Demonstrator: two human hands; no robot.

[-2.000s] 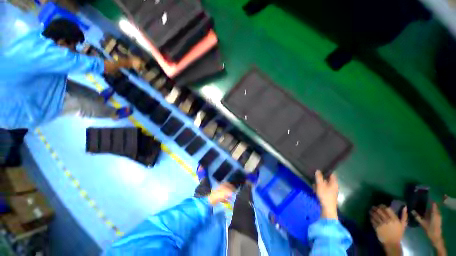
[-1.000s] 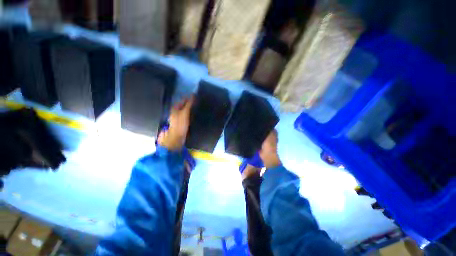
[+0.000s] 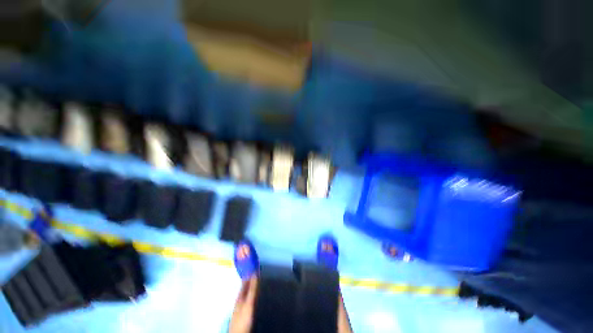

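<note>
Two black weight blocks (image 3: 296,299) are side by side at the bottom centre, cut off by the lower edge. My left hand (image 3: 243,312) is against their left side and my right hand (image 3: 344,319) against their right side; both are blurred and mostly cut off. The blocks are between my hands, above the floor. More black weight blocks (image 3: 194,211) stand in a row on the blue floor to the left, with one block (image 3: 235,218) at the row's right end.
A row of pale and brown blocks (image 3: 318,175) stands behind. A blue plastic crate or cart (image 3: 474,227) is at the right. Black trays (image 3: 45,286) lie at the lower left. Yellow tape (image 3: 188,253) crosses the floor. My blue-shod feet (image 3: 328,252) are beyond the held blocks.
My hands have lifted the two blocks off the floor and towards me. The view is now farther from the floor row. Earlier, my right hand was at a black tray.
</note>
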